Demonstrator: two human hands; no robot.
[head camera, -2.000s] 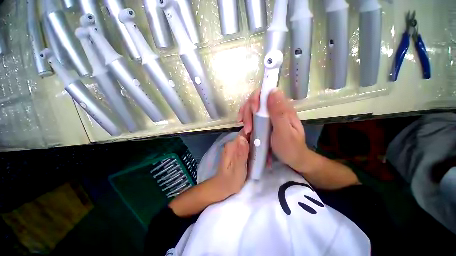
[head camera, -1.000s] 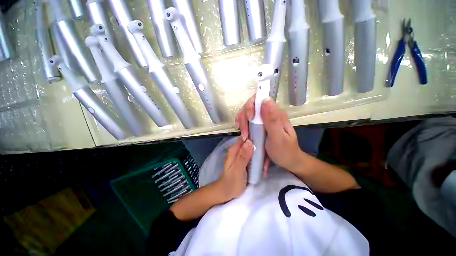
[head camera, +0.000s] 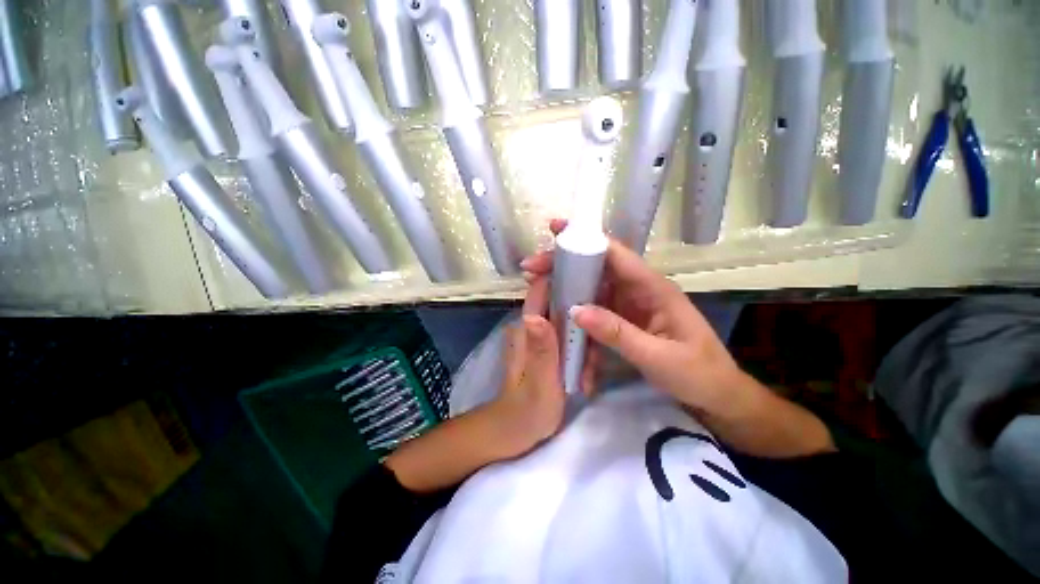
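A handpiece (head camera: 579, 274) with a grey body, white neck and round white head is held upright in the view at the bench edge, over my lap. My left hand (head camera: 534, 382) grips its body from the left side. My right hand (head camera: 673, 342) holds it from the right, with the thumb at the button spot on the body. The thumb hides that spot in part. A row of tiny dots shows below it. The white neck is bright with glare.
Several handpieces (head camera: 399, 205) with white buttons lie on clear plastic trays at the left. Several others (head camera: 713, 148) lie at the right, some with dark openings. Blue-handled cutters (head camera: 950, 143) lie far right. A green crate (head camera: 299, 424) with slim pieces stands below the bench. Grey cloth shows right.
My right hand has moved from the neck down to the body, its thumb now at the button spot. The handpiece's head has moved slightly up. The bench items have shifted in view.
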